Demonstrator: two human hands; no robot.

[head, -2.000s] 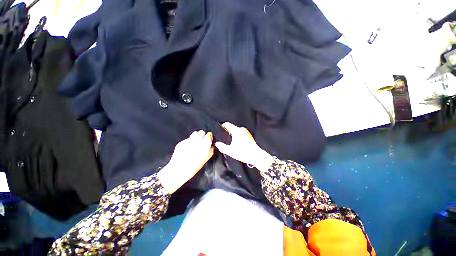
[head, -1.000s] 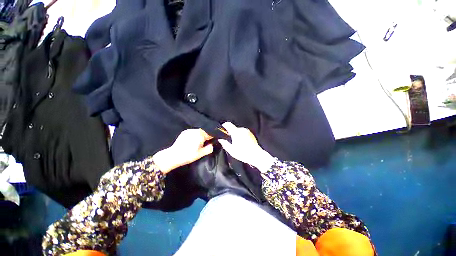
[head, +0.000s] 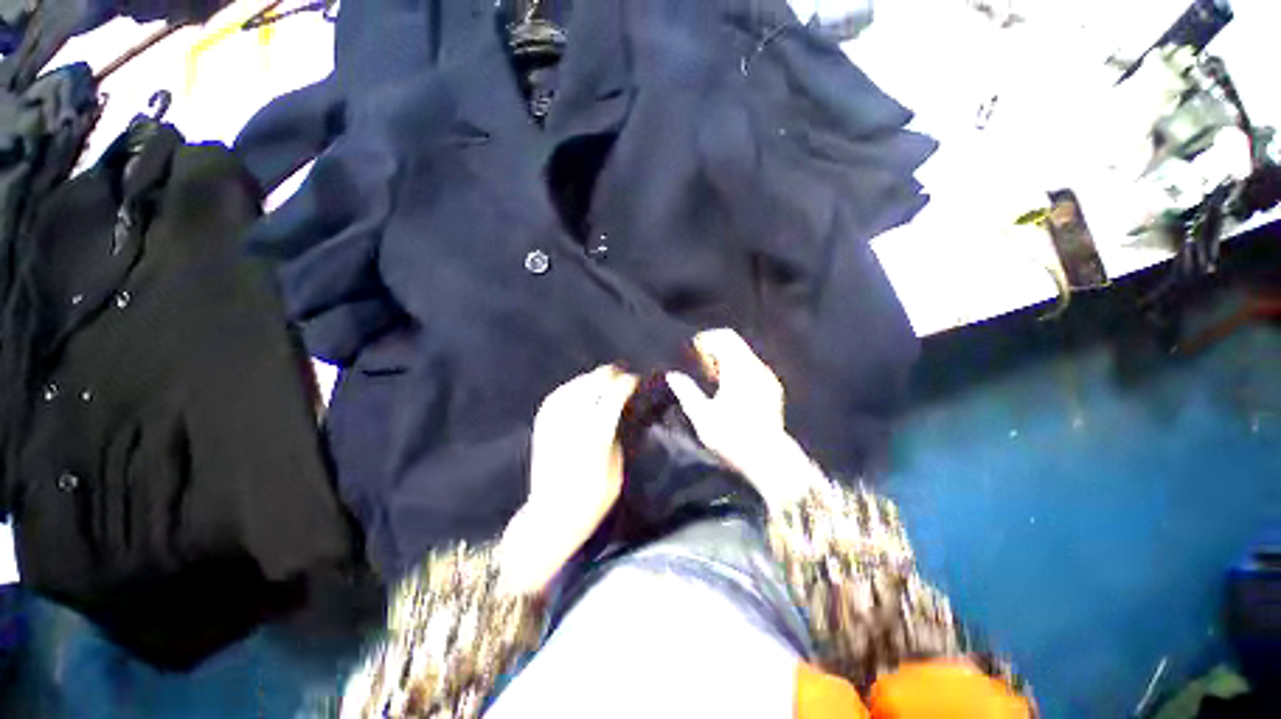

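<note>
A navy coat [head: 464, 337] lies on the table before me, its V collar at the top and round buttons [head: 537, 261] at mid-front. My left hand [head: 579, 436] grips the front edge of the coat low at its middle. My right hand [head: 738, 400] grips the same edge just to the right, thumb and fingers pinched on the cloth. Shiny dark lining [head: 667, 471] shows below and between the hands. Whether a small tool is inside either hand cannot be told. Both forearms wear blurred patterned sleeves.
A black coat [head: 183, 379] on a hanger [head: 134, 155] lies at the left. A brown strip [head: 1078, 239] lies at the right table edge. Dark and pale items lie far right. Blue floor [head: 1068, 492] shows at the lower right.
The view has shifted, and both hands now sit a little further right in it, still at the coat's edge. The left hand has turned more upright. More of the left button area shows.
</note>
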